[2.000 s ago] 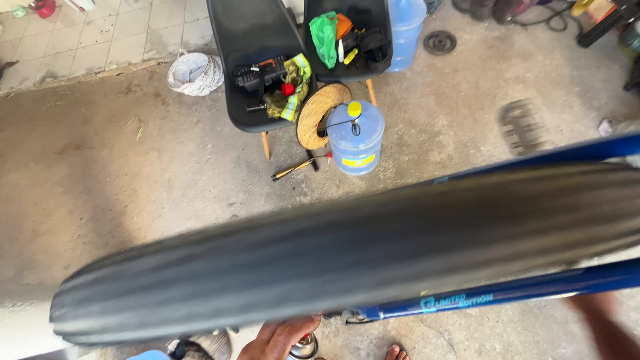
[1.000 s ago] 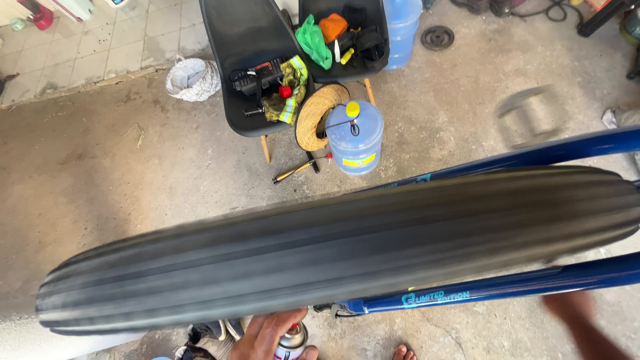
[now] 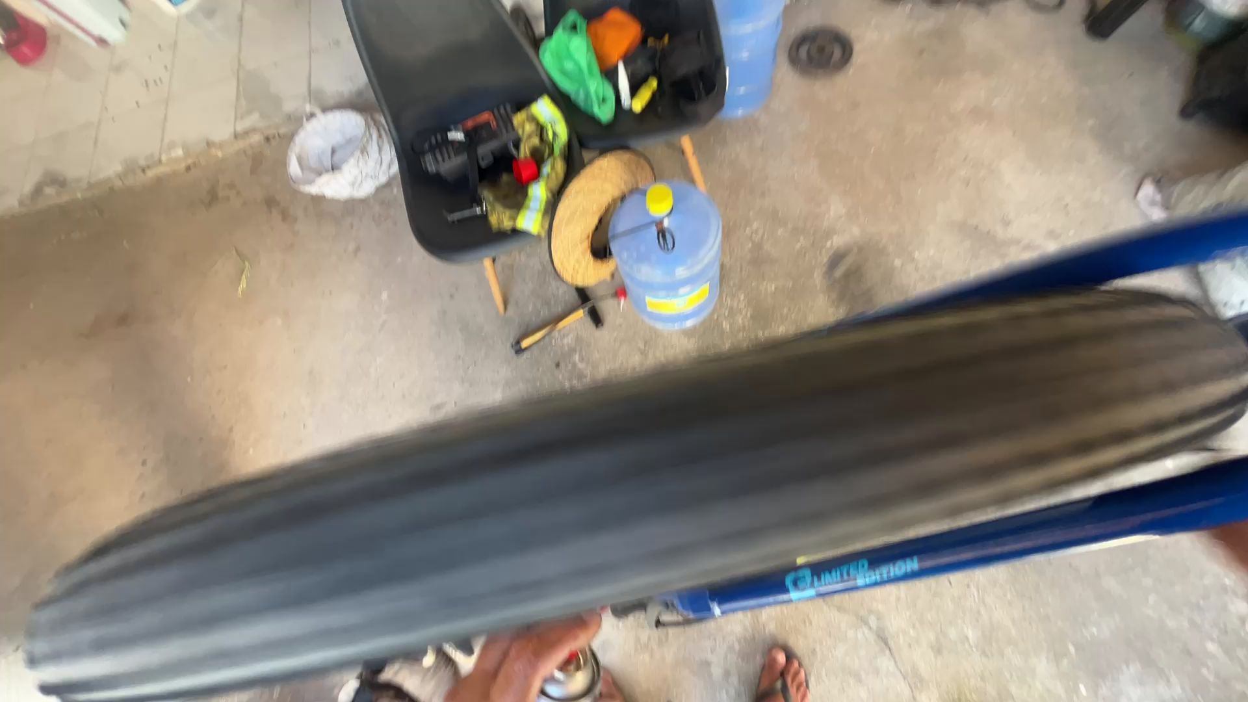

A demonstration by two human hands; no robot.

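Observation:
A bicycle tire (image 3: 585, 487), streaked with blur, spans the view between two blue frame tubes (image 3: 936, 556); the lower tube bears printed writing. Below the tire, at the bottom, my left hand (image 3: 526, 658) is closed around a spray can (image 3: 572, 678) with a red top, partly hidden by the fingers and the tire. Only a blurred sliver of my right hand or forearm (image 3: 1233, 544) shows at the right edge, below the lower tube; its fingers are not visible.
Black wheelbarrow-like trays (image 3: 439, 219) hold tools, a reflective cloth and a green bag. Nearby are a straw hat (image 3: 575, 229), a blue water jug (image 3: 668, 263), a hammer (image 3: 556, 327), a white sack (image 3: 341, 156) and a round black plate (image 3: 819, 49). A sandalled foot (image 3: 780, 675) shows below.
My right arm has moved toward the right edge, mostly out of view. The left hand stays under the tire with the can. The tire remains blurred throughout.

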